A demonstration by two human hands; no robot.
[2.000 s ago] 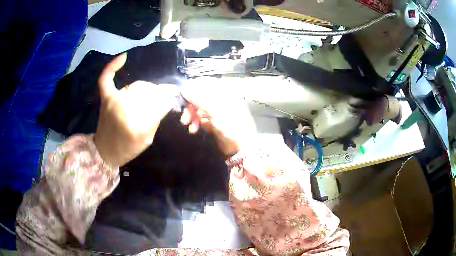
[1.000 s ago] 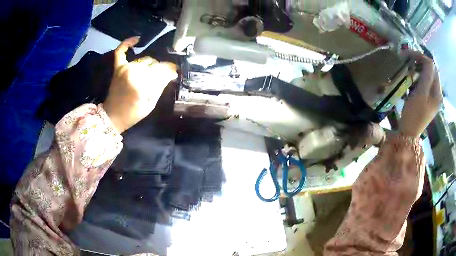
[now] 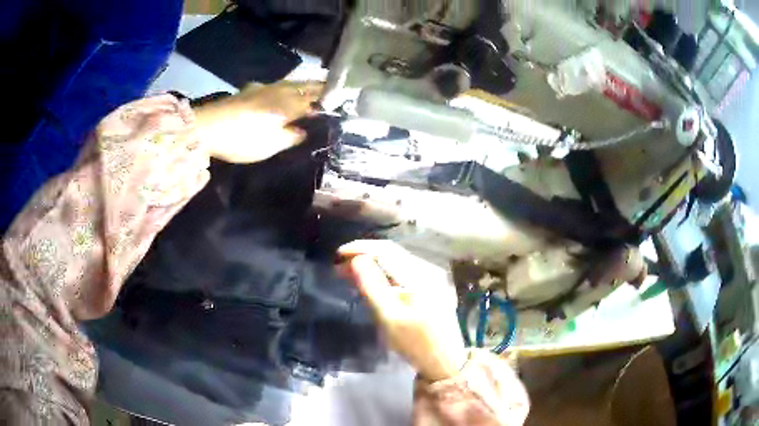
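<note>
My left hand (image 3: 258, 123) is at the upper left, over black fabric, its fingers beside the needle end of the machine; whether they grip is unclear. My right hand (image 3: 409, 304) is below the machine arm (image 3: 466, 223), thumb and fingers closed on the edge of a black fabric panel (image 3: 337, 237). A stack of black panels (image 3: 208, 320) with stepped edges lies below. Black binding tape (image 3: 533, 200) runs along the arm through a metal guide (image 3: 466, 172). The needle and presser foot are not clear in the glare.
The sewing lamp (image 3: 416, 115) is above the arm. Blue scissor loops (image 3: 497, 323) lie right of my right hand. A cardboard box (image 3: 574, 387) is at lower right, the handwheel (image 3: 722, 160) far right. Blue sheeting (image 3: 83, 91) is at left, a flat black piece (image 3: 237, 50) at upper left.
My right hand has come back from the machine's far right to the fabric below the arm. My left hand now reaches flatter towards the needle end. The view has shifted.
</note>
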